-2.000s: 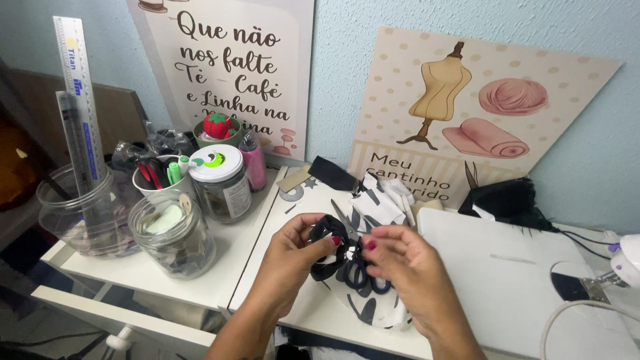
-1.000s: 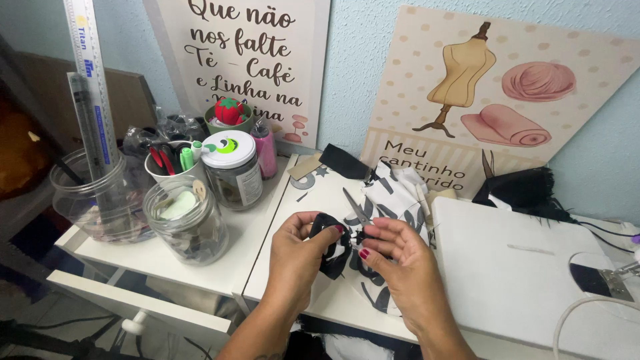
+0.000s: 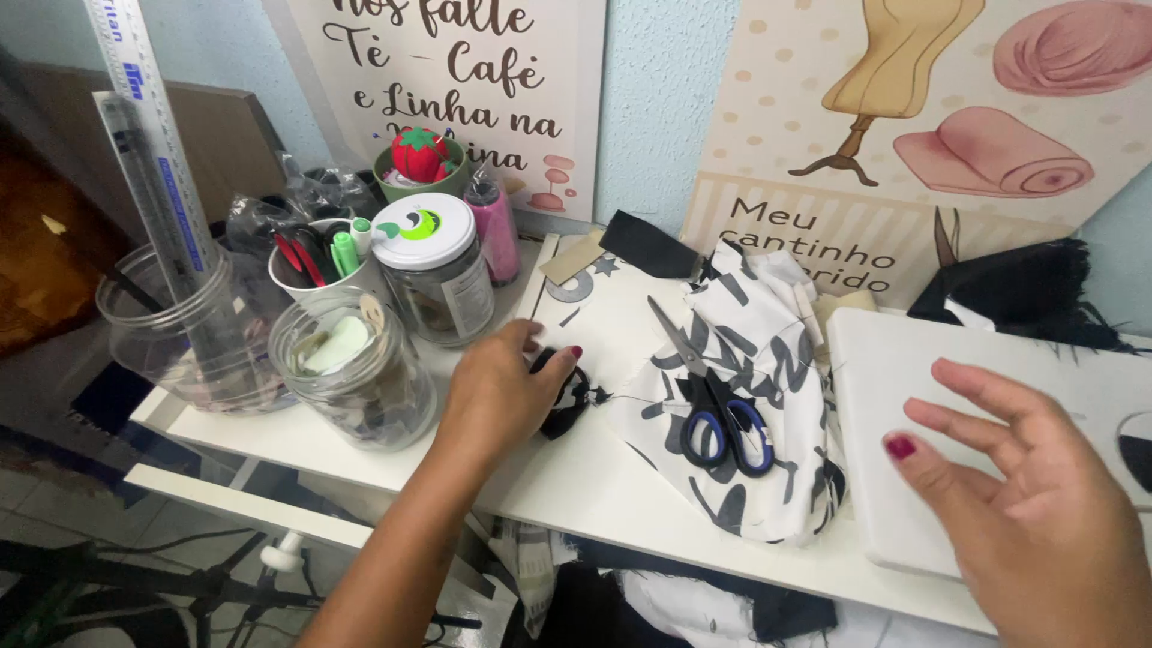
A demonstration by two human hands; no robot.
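Note:
My left hand (image 3: pixel 508 387) is over a small black fabric piece (image 3: pixel 567 396) on the white table, thumb and fingers around its upper edge; whether it grips the piece is partly hidden. A thread runs from this piece toward a white cloth with black print (image 3: pixel 747 333). Scissors with black and blue handles (image 3: pixel 711 396) lie on that cloth, blades pointing up and left. Raised at the right, above a white machine surface, my right hand (image 3: pixel 1017 486) has its fingers apart and holds nothing.
Left of my hand stand a glass jar (image 3: pixel 396 396), a white-lidded jar (image 3: pixel 432 270), a cup of pens (image 3: pixel 315 279) and a clear container with rulers (image 3: pixel 198 360). A drawer (image 3: pixel 261 508) stands pulled out below. Black cloth (image 3: pixel 1008 288) lies behind the white machine surface (image 3: pixel 936 432).
My hands were together over the black piece; now they are far apart, the right one moved to the right. The black piece is lower, by the table surface, under my left hand.

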